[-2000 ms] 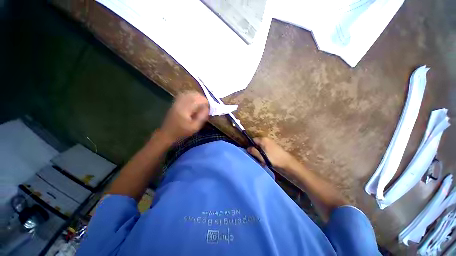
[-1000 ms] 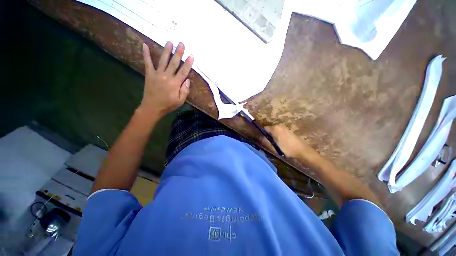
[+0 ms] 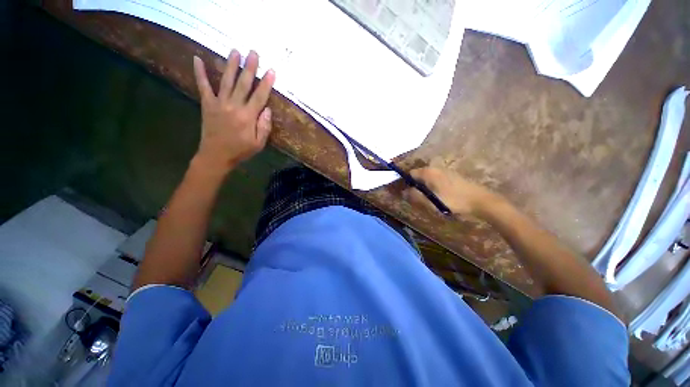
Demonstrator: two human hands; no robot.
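The white fabric lay with faint printed lines lies along the table's near edge. My right hand holds the black handles of the shears. The blades point up-left into the lay's near edge, and their tips are hidden at the cloth. A narrow white offcut hangs off beside the blades at the table edge. My left hand is flat with fingers spread, its fingertips on the lay's near edge and its palm over the brown table rim.
A grey flat weight lies on the lay. Another white piece is at the upper right of the brown table. Curved white cut strips lie at the right. Boxes and shelving stand low at the left.
My left hand has come down from near the blades to the lay's edge, further left. The shears and right hand have shifted right in view. The offcut shows as a wider loose flap.
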